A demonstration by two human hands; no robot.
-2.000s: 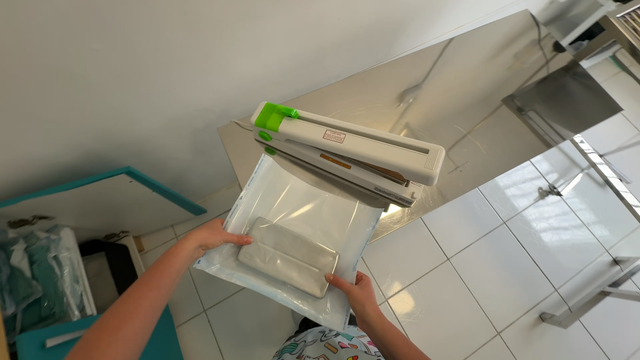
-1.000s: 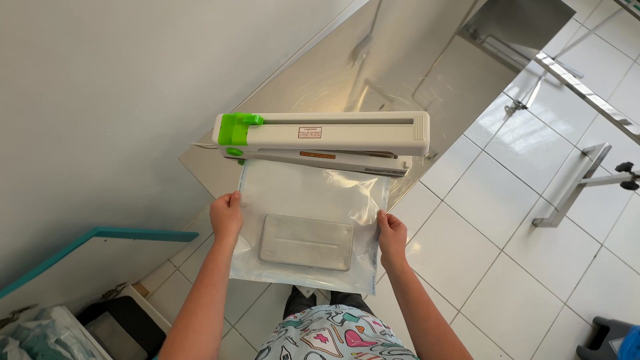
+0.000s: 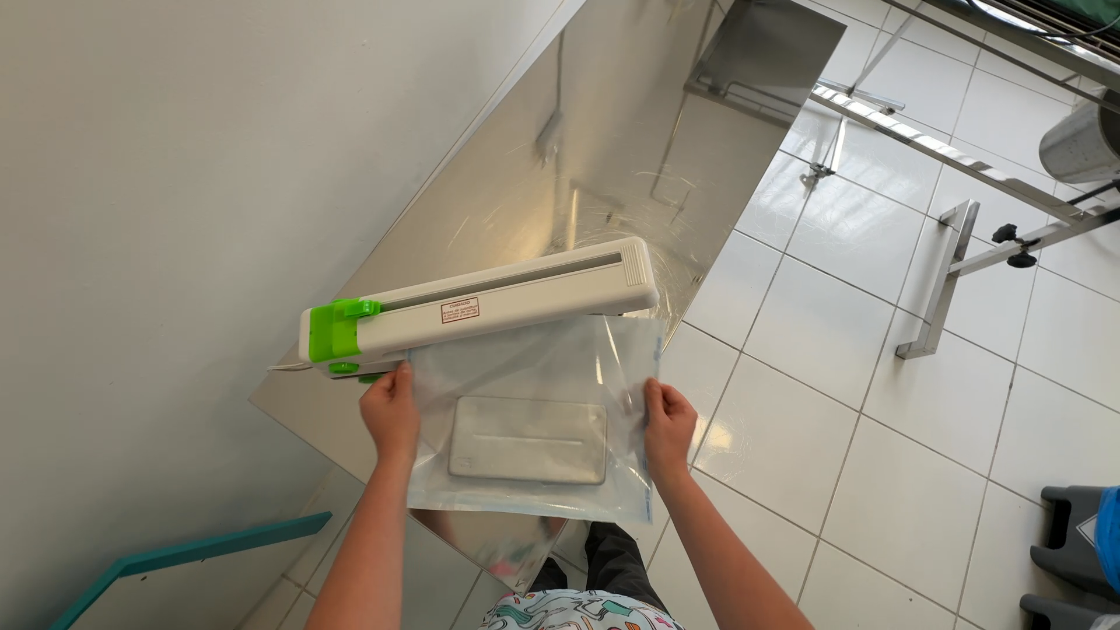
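A clear pouch [image 3: 525,367] hangs flat between my hands, with a flat rectangular metal box [image 3: 528,442] inside its lower half. My left hand [image 3: 391,409] pinches the pouch's left edge near the top, just below the sealer's green end. My right hand [image 3: 669,424] grips the right edge. The pouch's top edge lies at the white and green heat sealer [image 3: 490,293], under its long upper arm; how far in it reaches is hidden. The sealer rests on a stainless steel table [image 3: 455,227].
A pale wall [image 3: 175,219] runs along the table's left side. A teal-edged panel [image 3: 219,542] stands at lower left. On the right are a metal stand's leg [image 3: 941,289], a metal bucket [image 3: 1081,144] and dark grey plastic objects [image 3: 1063,529] on the tiled floor.
My hands have shifted from the pouch's lower part to its sides, higher up. The pouch's top edge now meets the sealer, whose lower bar is largely covered. The view has turned.
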